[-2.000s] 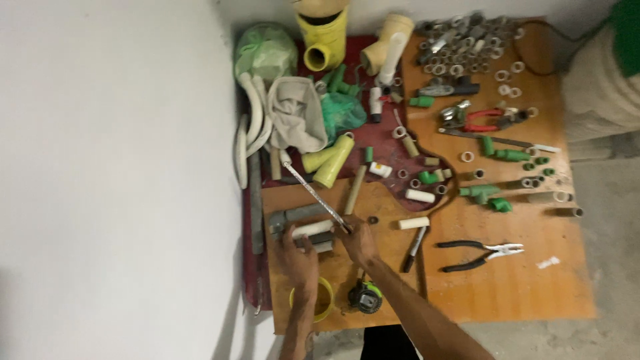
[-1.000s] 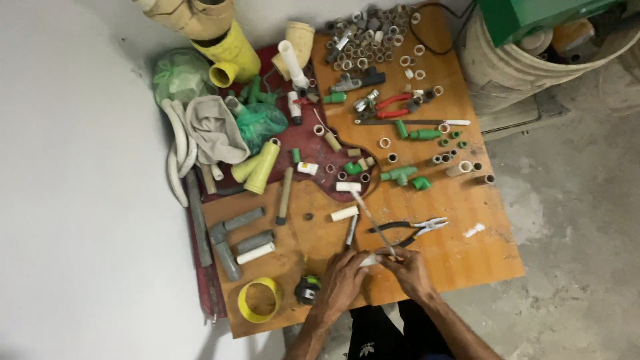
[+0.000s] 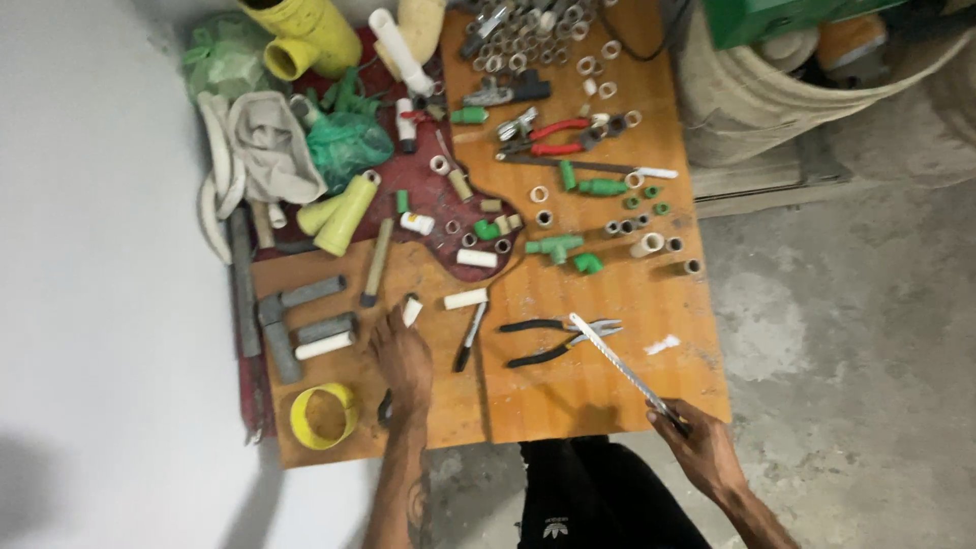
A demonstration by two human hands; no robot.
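My right hand holds a hacksaw blade by its dark end, over the table's front right edge; the blade's far tip reaches across the jaws of black-handled pliers. Over the left part of the table is my left hand, its fingertips at a short white pipe piece; whether they grip it I cannot tell. Right of that hand lie a white pipe length and a black-and-grey marker. A dark object, mostly hidden, shows beside my left wrist.
Grey pipe fittings and a yellow ring lie at the left. Green fittings, red-handled pliers and many metal rings are spread farther back. A large bucket stands beyond the right edge; a wall borders the left.
My hands, close together one second ago, are now wide apart. The left has moved left to the short white piece; the right has moved right with the saw blade. The view has shifted.
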